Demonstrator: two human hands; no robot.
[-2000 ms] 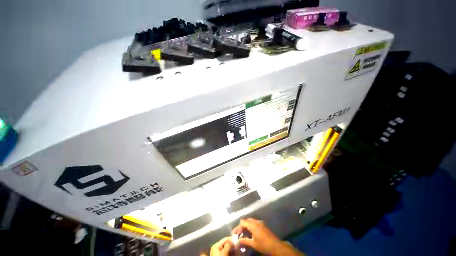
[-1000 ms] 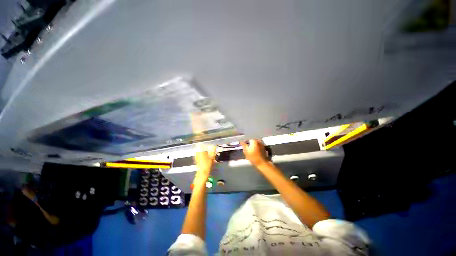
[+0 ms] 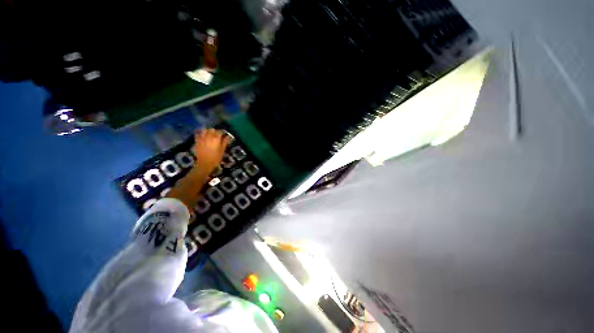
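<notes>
My left hand [image 3: 211, 148], bare, reaches over the black parts tray [image 3: 207, 242] left of the machine. Its fingers are down at the tray's far rows; a small pale spot shows at the fingertips, and I cannot tell if they hold a part. White ring-shaped workpieces [image 3: 155, 177] sit in the tray's pockets in rows. A small pale piece lies between rows beside my wrist. A skin-coloured patch is cut off by the bottom edge near the fixture [image 3: 355, 304]; I cannot tell if it is my right hand.
The grey front panel [image 3: 234, 260] carries a red-orange button [image 3: 250, 281], a lit green one [image 3: 264, 297] and a yellow one [image 3: 279, 314]. The white hood [image 3: 469, 221] fills the right. Dark trays [image 3: 312, 71] stand beyond the green bench edge [image 3: 260, 140].
My view has turned left, from the machine front to the tray. My left hand has moved from the front panel to the tray. My right hand no longer shows clearly.
</notes>
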